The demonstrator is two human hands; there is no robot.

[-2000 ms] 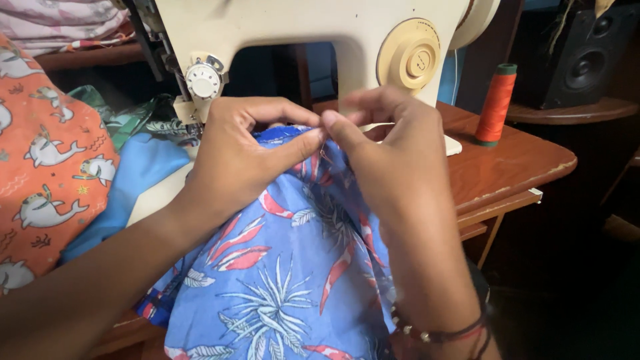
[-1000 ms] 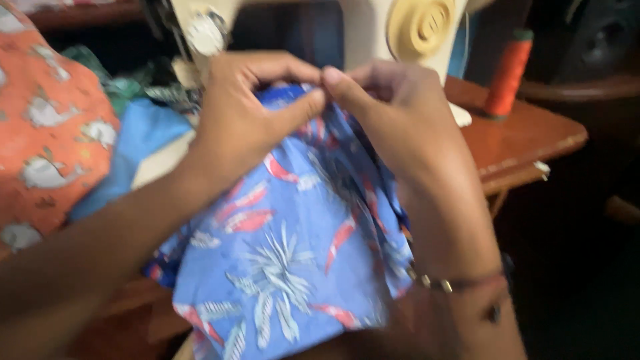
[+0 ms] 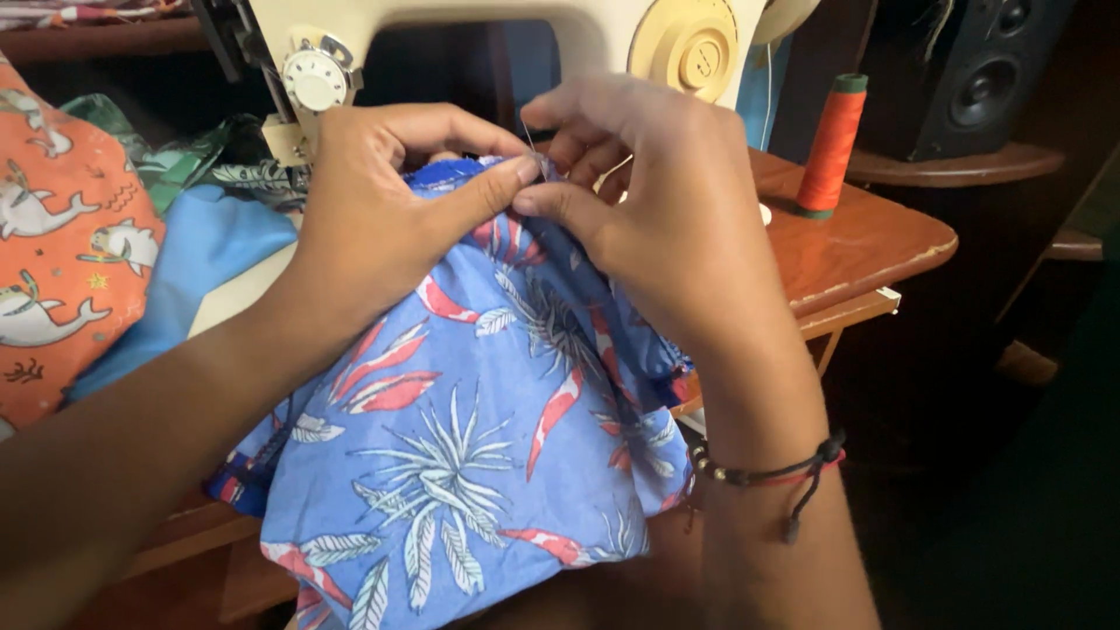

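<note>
My left hand [image 3: 394,192] pinches the gathered top edge of a blue floral-print garment [image 3: 437,420] between thumb and index finger. Close beside it, my right hand [image 3: 647,175] has its thumb at the same edge, with the index finger raised and the other fingers curled. A thin needle or thread [image 3: 528,136] stands between the right fingertips at the cloth; which of the two it is I cannot tell. The garment hangs below both hands, its underside partly hidden.
Behind stands a cream sewing machine [image 3: 577,31] on a wooden table [image 3: 875,232]. An orange thread spool [image 3: 831,144] stands at right, a black speaker [image 3: 971,79] beyond. Orange dolphin-print fabric [image 3: 70,254] and plain blue cloth [image 3: 201,236] lie at left.
My right index finger has lifted away from the pinch at the cloth edge, and the thin line shows now. My left hand keeps its pinch on the garment.
</note>
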